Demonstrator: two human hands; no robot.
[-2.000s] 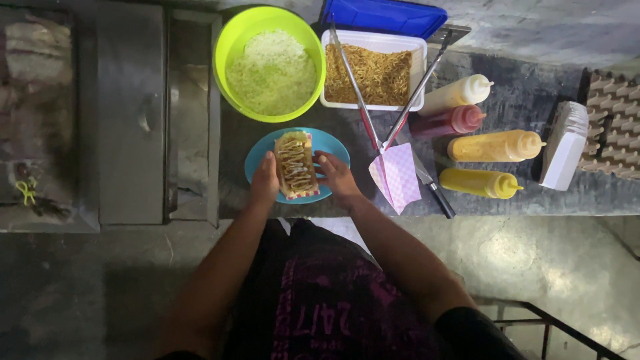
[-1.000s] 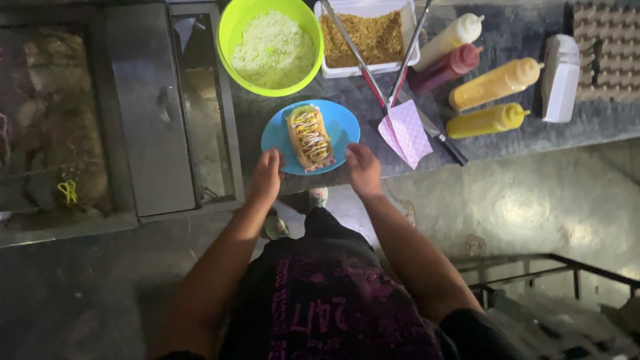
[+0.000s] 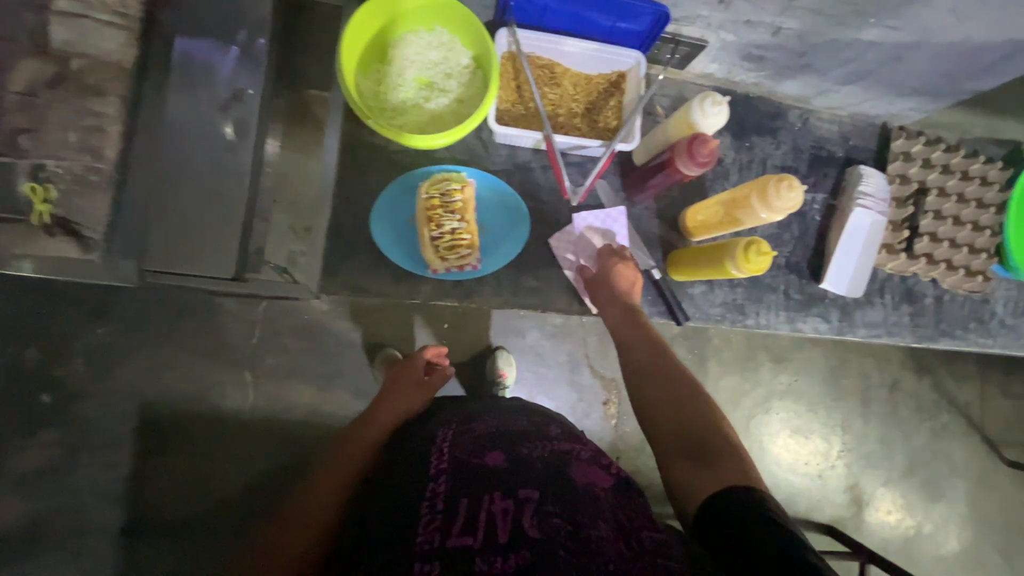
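A hot dog in a bun (image 3: 450, 222), streaked with sauces, lies on a blue oval plate (image 3: 506, 226). Right of the plate, my right hand (image 3: 614, 278) is on checkered paper sheets (image 3: 602, 226), its fingers pinching one of them. My left hand (image 3: 414, 382) hangs in front of the counter edge, below the plate, with curled fingers and nothing visible in it. Metal tongs with red grips (image 3: 555, 158) rest across a white tub of golden shreds (image 3: 564, 88). Beside the papers lies a knife with a black handle (image 3: 670, 298).
A lime-green bowl of white shreds (image 3: 490, 102) stands behind the plate. To the right lie several squeeze bottles (image 3: 744, 206), a stack of white containers (image 3: 856, 232) and cardboard egg trays (image 3: 944, 212). Metal equipment (image 3: 204, 136) borders the left side. The counter's front edge (image 3: 800, 334) runs below them.
Both hands have left the plate. My right hand has moved right to the checkered papers, and my left has drawn back off the counter. The papers are now spread apart.
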